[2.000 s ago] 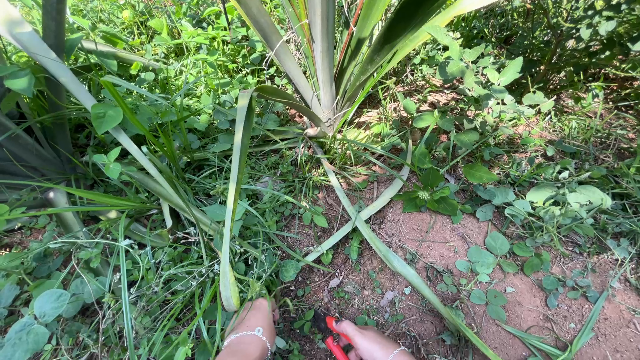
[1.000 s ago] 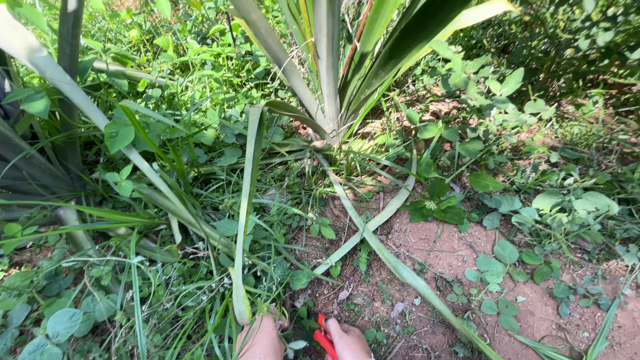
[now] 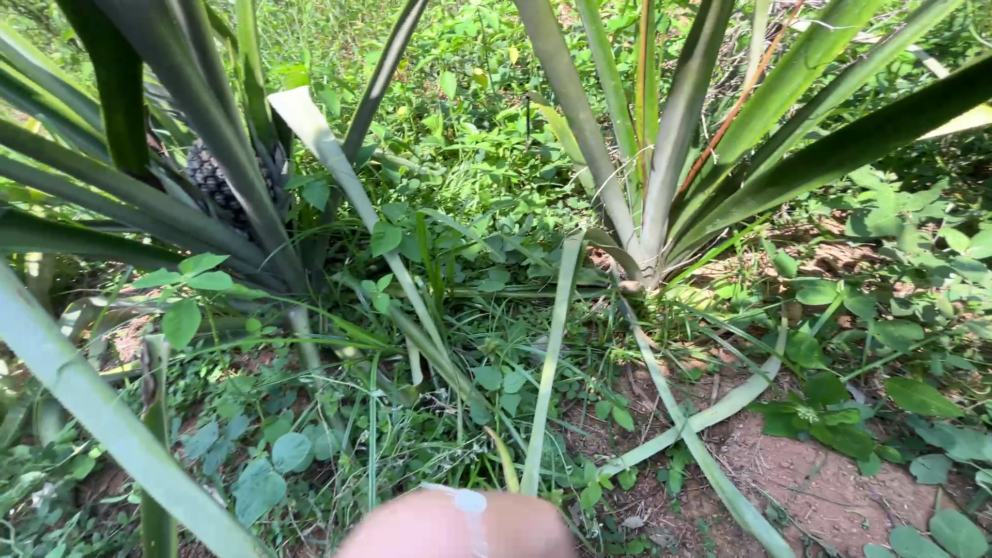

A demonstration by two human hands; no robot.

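Note:
At the bottom edge, my left hand [image 3: 465, 527] shows only as a blurred rounded part with a thin bracelet and pale disc; its fingers cannot be made out. The lower end of a long bent leaf [image 3: 554, 349] meets the hand's upper edge, and whether it is gripped is unclear. That leaf folds down from the base of a pineapple plant [image 3: 651, 256] at the right. Two fallen leaves cross on the soil beside it, one of them a long strip [image 3: 717, 465]. My right hand and the red-handled tool are out of view.
Another pineapple plant [image 3: 256, 225] stands at the left, with a dark pineapple fruit [image 3: 213, 182] among its stiff leaves. A broad pale leaf [image 3: 101, 418] slants across the lower left. Grass and low weeds surround both plants, with reddish soil [image 3: 829, 480] at the lower right.
The view has swung left, bringing the left plant and its fruit in. My right hand with the red-handled tool, seen at the bottom before, has left view.

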